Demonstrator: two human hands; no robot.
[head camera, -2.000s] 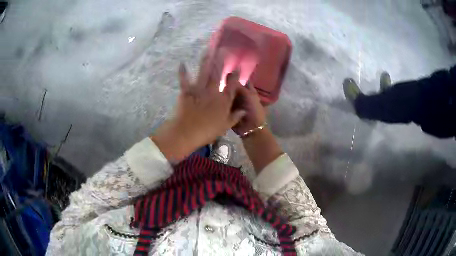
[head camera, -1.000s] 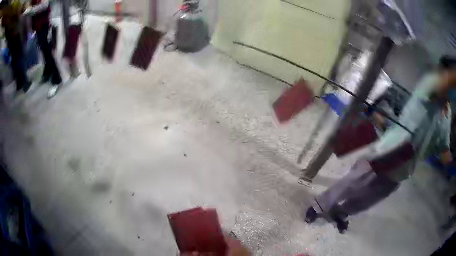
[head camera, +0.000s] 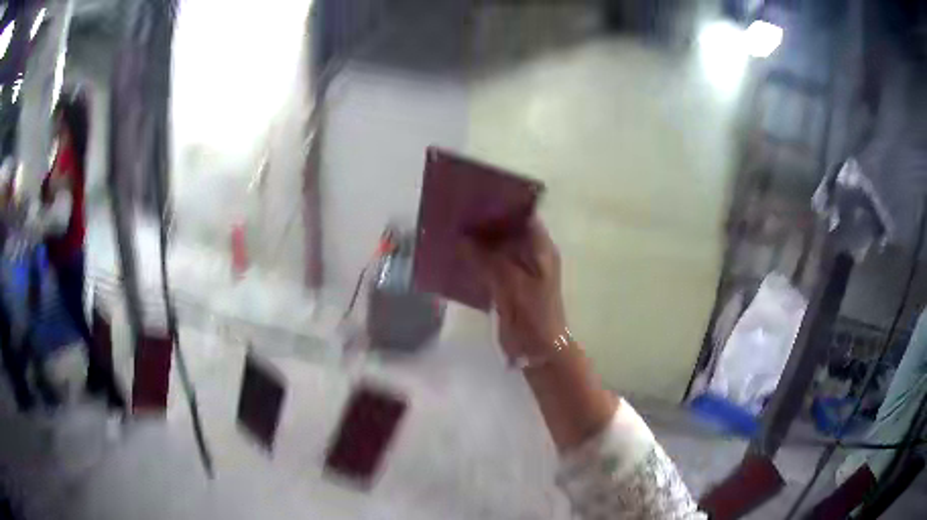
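Observation:
A flat dark-red panel (head camera: 447, 229) with small corner holes is held up, tilted, near the middle of the view. My right hand (head camera: 527, 289), bare with a bracelet at the wrist, grips it by its lower right part; the fingers are blurred. No hook shows touching the panel. My left hand is not in view. More dark-red panels hang lower down: one at the centre left (head camera: 366, 432), a darker one (head camera: 261, 399) beside it, and one further left (head camera: 152, 373).
A dark slanted post (head camera: 813, 355) stands at the right, with red panels (head camera: 744, 490) near its foot. A person in red (head camera: 69, 203) stands at the far left. A grey gas cylinder (head camera: 404, 315) and a small red upright cylinder (head camera: 239, 249) stand by the wall.
The view has swung up from the floor to the wall. The red stool has left the view. My right hand now shows raised with a panel, seen low at the bottom edge one second ago.

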